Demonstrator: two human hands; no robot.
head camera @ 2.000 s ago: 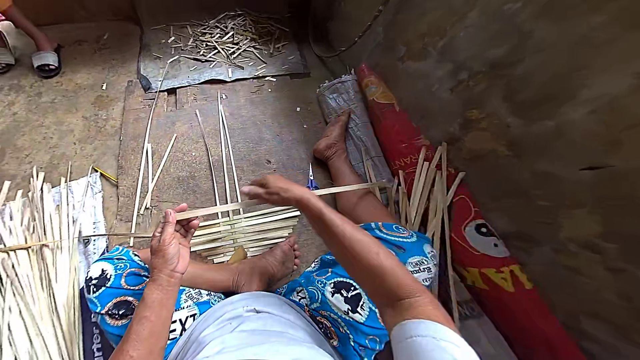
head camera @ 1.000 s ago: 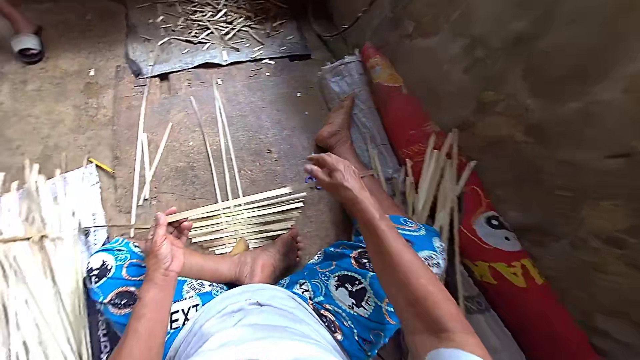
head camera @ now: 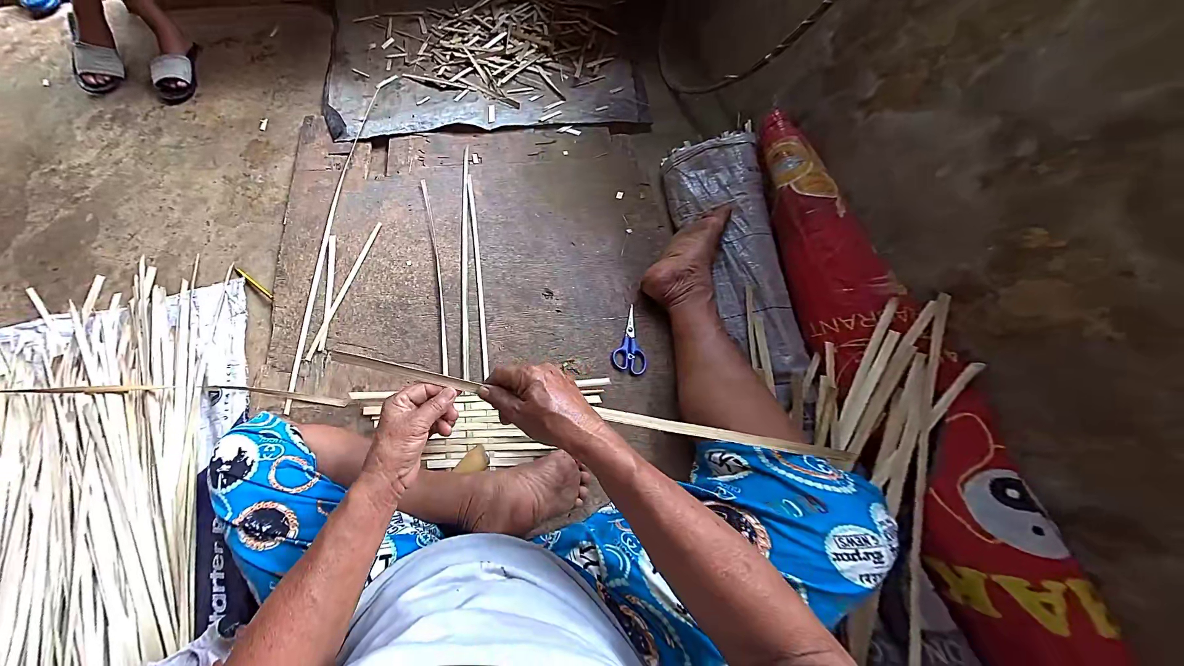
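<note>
A long flat bamboo or cane strip [head camera: 712,430] runs slantwise across my lap. My right hand [head camera: 541,400] pinches it near its middle, above the woven piece. Beside it, my left hand [head camera: 413,430] has thumb and forefinger closed near the strip's lower side; whether they grip it is unclear. Below both hands lies a partly woven panel of pale strips [head camera: 490,444], partly hidden by my hands and held down near my bare foot [head camera: 527,495]. Several upright strips [head camera: 465,268] extend away from the panel over the wooden board. Blue-handled scissors [head camera: 629,356] lie to the right.
A large heap of strips [head camera: 92,481] lies at left, with a yellow stick or pencil [head camera: 252,283] near it. More strips [head camera: 874,388] lean at right by a red rolled sack [head camera: 832,240]. Offcuts [head camera: 504,46] lie on a dark sheet ahead. Another person's sandalled feet [head camera: 173,74] stand upper left.
My right hand has moved left from near my knee to the panel, and a long strip now spans from it across my knee. The scissors, mostly hidden a second ago, now show fully.
</note>
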